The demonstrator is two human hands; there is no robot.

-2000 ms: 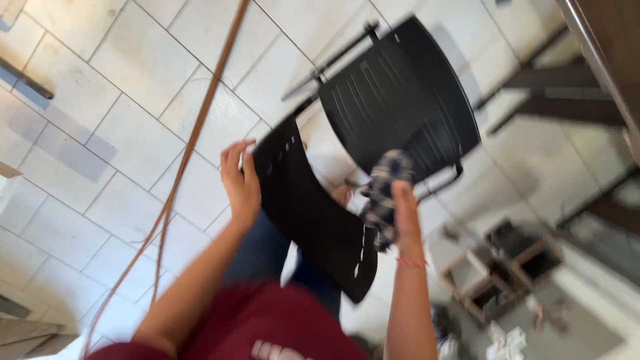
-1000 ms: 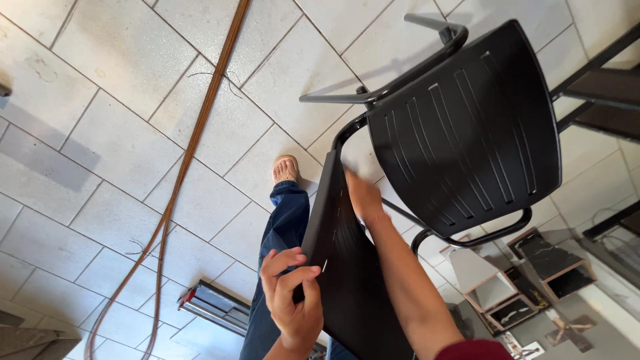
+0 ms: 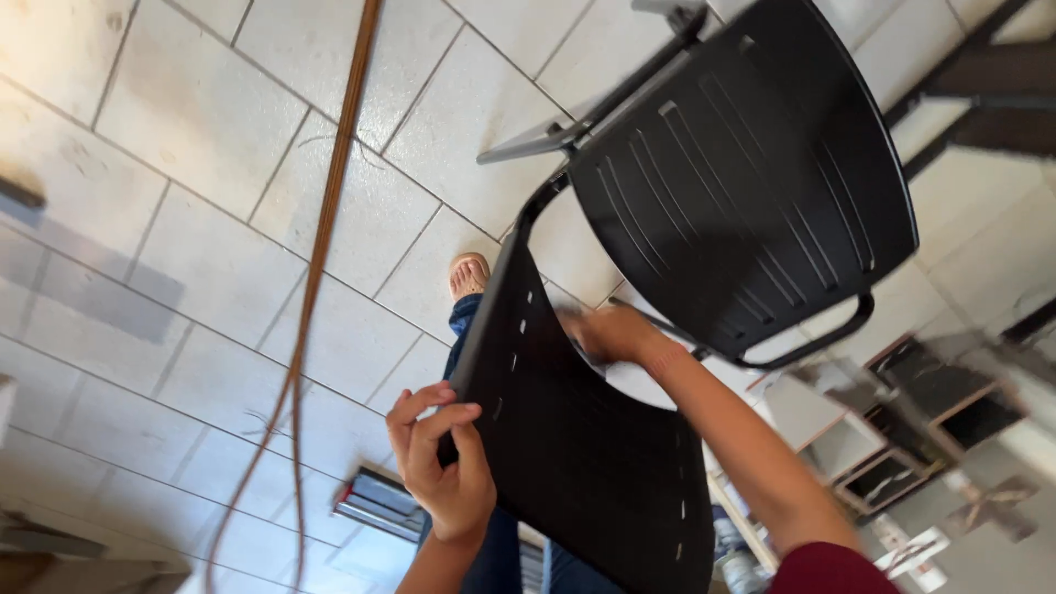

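Observation:
A black plastic chair has a grooved seat (image 3: 742, 181) at the upper right and a slotted backrest (image 3: 586, 462) nearer to me, joined by a black tubular metal frame (image 3: 536, 198). The fingers of my left hand (image 3: 445, 462) are curled around the backrest's left top corner. My right hand (image 3: 606, 330) reaches over the backrest's lower edge, into the gap between backrest and seat. It is blurred and partly behind the backrest, so whether it holds a cloth or anything else is hidden.
Long brown strips or cables (image 3: 326, 223) run across the tiled floor at left. A tool with metal rails (image 3: 379, 499) lies beside my legs. Small open boxes (image 3: 883, 445) stand at lower right, near a white cross-shaped piece (image 3: 916, 549). Dark metal framing (image 3: 990, 82) is at upper right.
Two seconds ago my right hand held a checkered cloth near the seat; now it is down by the backrest's edge. My left hand stays on the backrest's corner. The view has shifted closer.

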